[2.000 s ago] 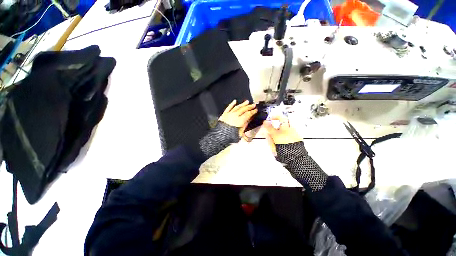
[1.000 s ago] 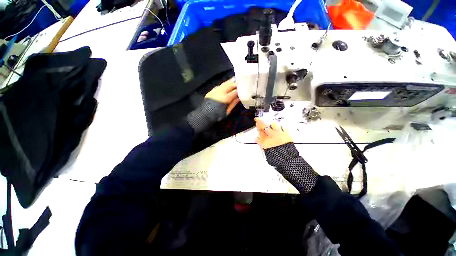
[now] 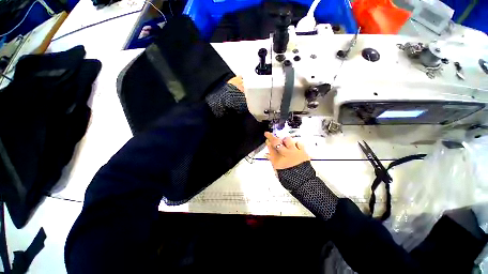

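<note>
A black mesh panel [image 3: 140, 97] with a camouflage strip lies on the table left of the machine head, turned at an angle. A wide black strip [image 3: 187, 56] lies across it. Its right edge reaches the presser foot and needle [image 3: 278, 124] of the white sewing machine [image 3: 315, 64]. My left hand [image 3: 236, 83] is mostly hidden by its sleeve and the machine head; only a bit of skin shows above the panel. My right hand [image 3: 286, 153] rests at the panel's edge just in front of the needle, fingertips on or beside the fabric; its grip cannot be made out.
A stack of black panels [image 3: 45, 118] lies at the left, with loose black straps [image 3: 28, 251] below. Open snips [image 3: 376, 163] with a black strap lie right of my right hand. A clear plastic bag [image 3: 428, 187] is at the right. Behind are a blue crate [image 3: 214, 13] and an orange bag [image 3: 380, 16].
The panel has turned, its lower part swinging out toward the table's front edge. My left hand has moved up and back from in front of the needle, and my right hand slightly toward me.
</note>
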